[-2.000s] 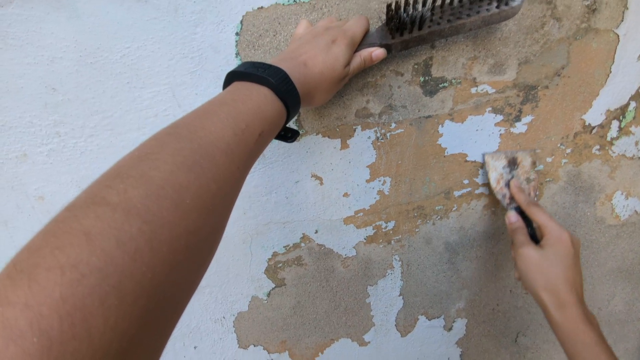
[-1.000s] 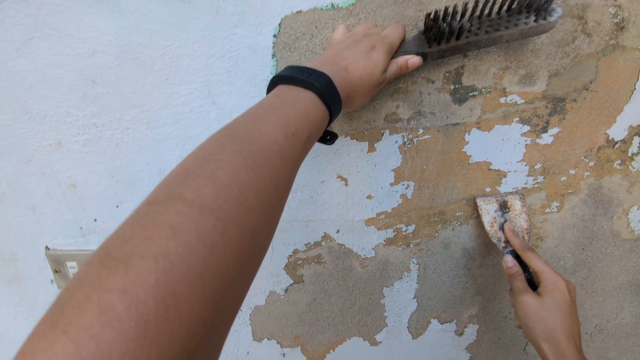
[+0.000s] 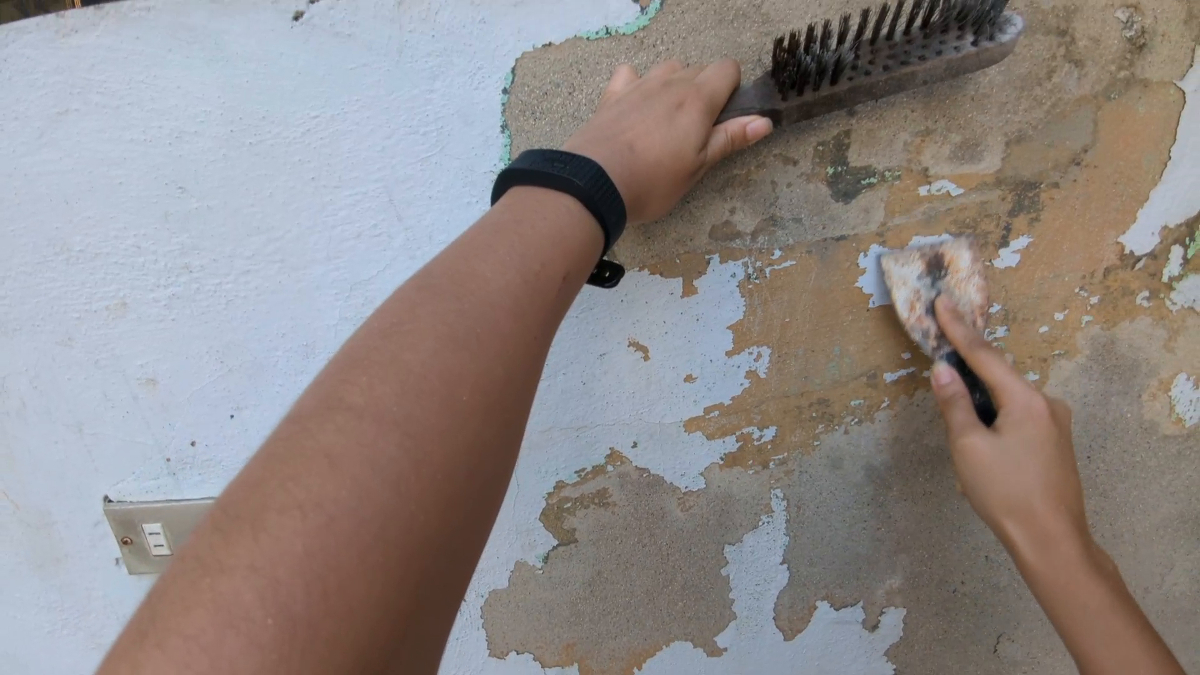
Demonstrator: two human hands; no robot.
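My left hand (image 3: 661,136), with a black band on its wrist, grips the handle of a wire brush (image 3: 891,70) at the upper middle. The brush's dark bristles point up, and the hand rests by the bare plaster. At the right, my right hand (image 3: 1017,441) holds a paint scraper (image 3: 937,291) by its black handle, index finger along the stained blade. The blade lies over a patch of pale paint (image 3: 874,277) on the ochre part of the wall and hides some of it. Both hands are in front of a wall with peeling paint (image 3: 647,375).
A metal outlet plate (image 3: 141,555) is on the painted wall at the lower left, partly behind my left forearm. Pale blue-white paint (image 3: 234,234) covers the wall's left side. Bare grey plaster (image 3: 637,562) shows at the lower middle, with ragged paint edges around it.
The scraper in my right hand has moved up from below the pale paint patch onto it, and less of that patch shows. My left hand keeps its hold on the brush.
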